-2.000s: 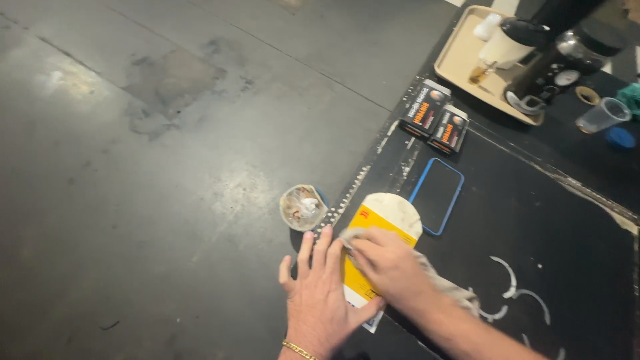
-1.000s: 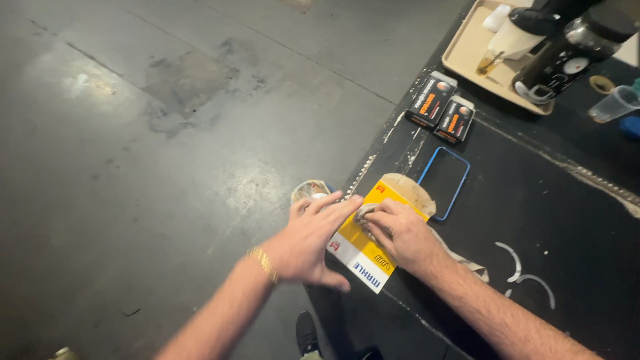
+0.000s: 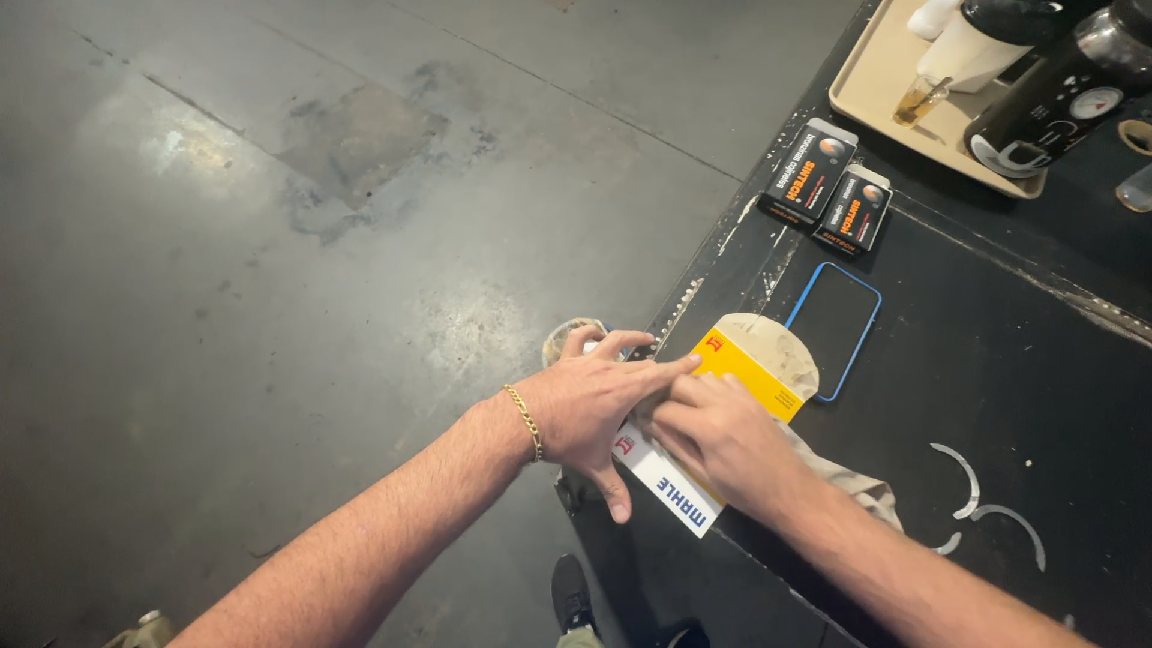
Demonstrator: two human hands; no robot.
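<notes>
A yellow and white Mahle cardboard packet [image 3: 756, 382] with its pale flap raised lies at the bench corner. My left hand [image 3: 598, 400], with a gold bracelet at the wrist, spreads over its left side, fingers apart, fingertips near the edge. My right hand [image 3: 711, 427] is closed on a beige cloth [image 3: 841, 472] over the packet; part of the cloth trails out under the forearm. Just beyond my left fingers is a round container [image 3: 576, 335], mostly covered. A blue-framed phone or phone case [image 3: 834, 331] lies beside the flap.
Two black Sintech boxes [image 3: 813, 171] stand near the bench edge [image 3: 720, 229]. Behind them a beige tray [image 3: 900, 117] holds a small glass of amber liquid, a white cup and a dark flask [image 3: 1048, 117]. Several thin curved metal pieces [image 3: 1008, 526] lie at the right.
My left hand now lies flatter across the packet's left side. The right hand, still with the cloth, has moved down the packet toward its printed white end.
</notes>
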